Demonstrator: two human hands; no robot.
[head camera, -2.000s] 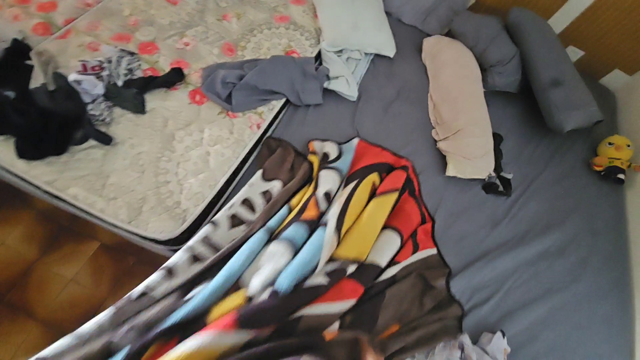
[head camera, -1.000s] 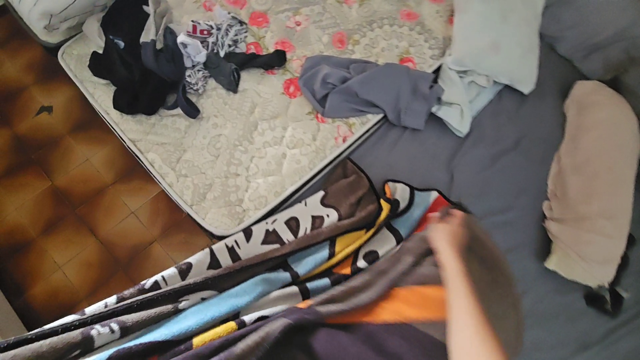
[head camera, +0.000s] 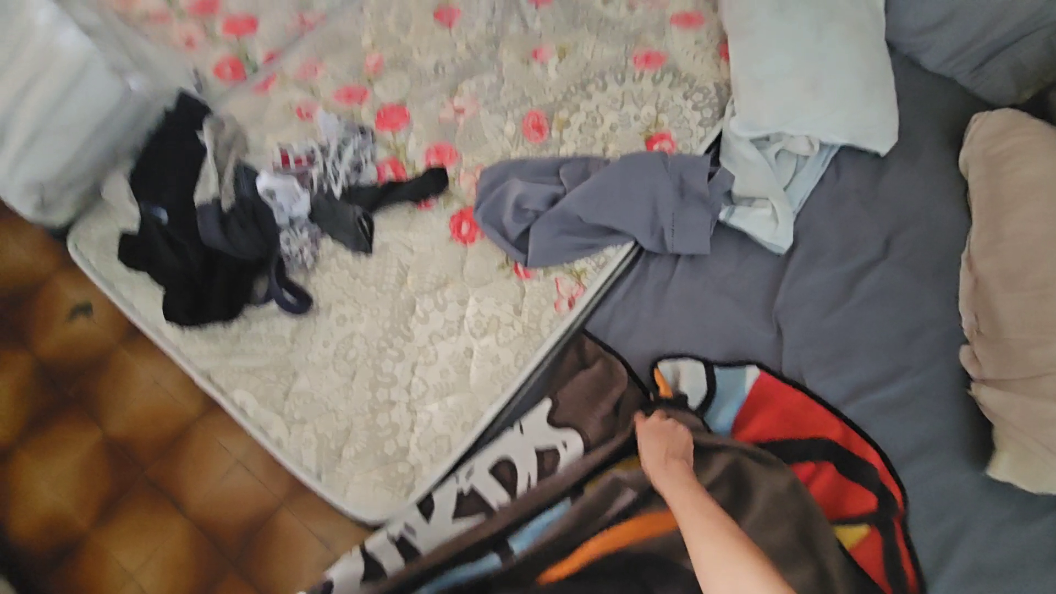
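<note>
A fleece blanket (head camera: 825, 445) with brown, red, blue, orange and white areas lies bunched across the grey-sheeted bed at the bottom of the view. Its brown border with large white lettering runs down toward the lower left, along the mattress edge. My right hand (head camera: 664, 445) is closed on a fold of the blanket near its upper edge, the forearm coming in from the bottom right. Out of view is my left hand.
A floral mattress (head camera: 396, 371) adjoins the grey sheet (head camera: 701, 305). On it lie dark clothes (head camera: 223, 239) and a grey garment (head camera: 594, 202). Pale pillow (head camera: 813, 74) and beige bundled cloth (head camera: 1011, 305) are at the right. Brown floor tiles (head camera: 99, 412) show at left.
Two seconds ago the blanket lay spread with its colored side up; now part is folded over, showing brown. My right hand, gripping it, has moved left across the bed. The view has shifted left.
</note>
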